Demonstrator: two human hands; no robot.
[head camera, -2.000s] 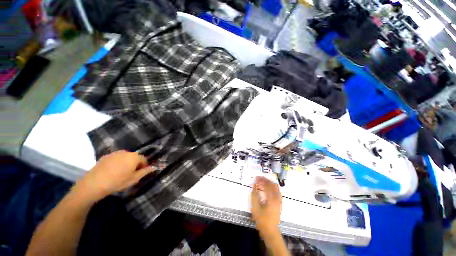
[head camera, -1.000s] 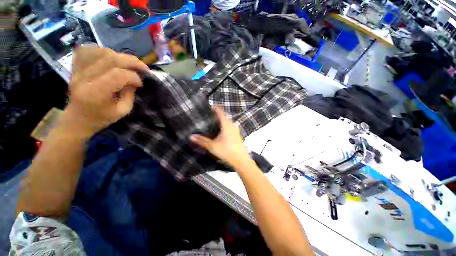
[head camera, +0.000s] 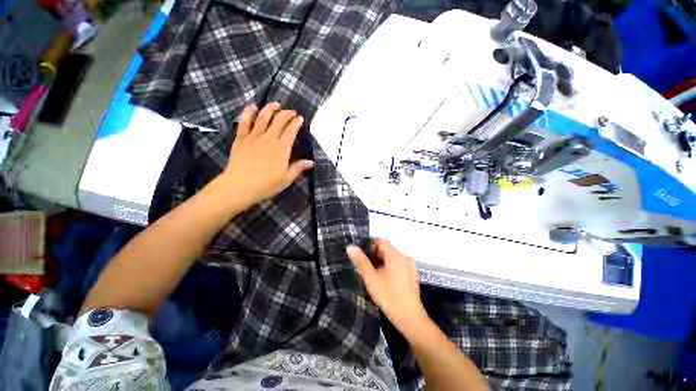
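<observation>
A dark plaid garment (head camera: 282, 221) with white check lines and black seam lines lies over the table edge and down onto my lap, left of the needle area. My left hand (head camera: 267, 153) lies flat on it with fingers spread. My right hand (head camera: 385, 279) is at its right edge, thumb on top and the fingers partly hidden, pinching the cloth. The white sewing machine (head camera: 610, 168) with blue stripes fills the upper right. Its presser foot area (head camera: 477, 183) has no cloth under it.
More plaid cloth (head camera: 236, 61) lies at the upper left of the white table (head camera: 114, 176). Another plaid piece (head camera: 496, 336) hangs below the table at lower right. Dark cloth lies behind the machine. A grey-green surface (head camera: 46, 160) with small items is at far left.
The plaid garment was raised and turned between both hands; now it is spread over the table edge and lap. My left hand has come down onto it, and my right hand has moved to its right edge.
</observation>
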